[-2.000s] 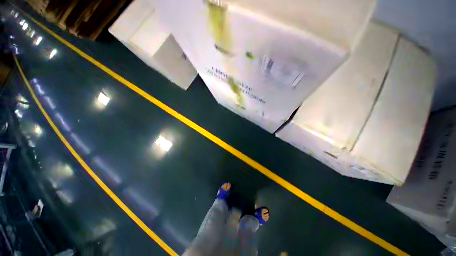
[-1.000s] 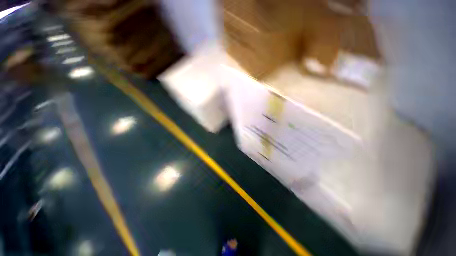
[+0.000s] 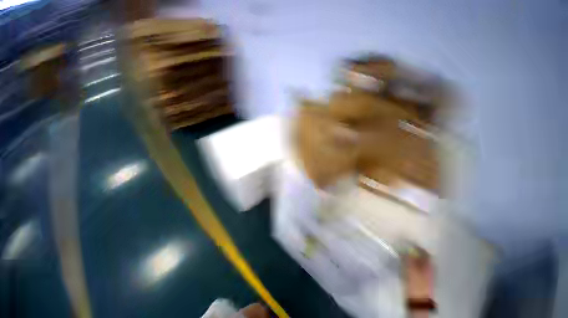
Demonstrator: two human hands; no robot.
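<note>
Brown cartons (image 3: 392, 136) with raised flaps sit on a large white carton (image 3: 336, 248) that has black print on its side. Everything is strongly blurred. What looks like my left hand (image 3: 252, 310) shows at the bottom edge, mostly cut off, beside a white patch. A blurred reddish shape with a dark band, apparently my right hand (image 3: 418, 276), is in front of the large white carton. I cannot tell whether either hand holds something. The cartons' contents cannot be made out.
A smaller white carton (image 3: 243, 158) stands on the green floor (image 3: 124, 248) beyond the large one. A pile of brown flattened cardboard (image 3: 190, 74) stands by the pale wall (image 3: 511, 112). A yellow line (image 3: 218, 233) runs along the floor at left.
The view has lifted and turned, bringing the brown cartons and the cardboard pile into view. My feet have left the picture. Two hand-like shapes have appeared low in the picture.
</note>
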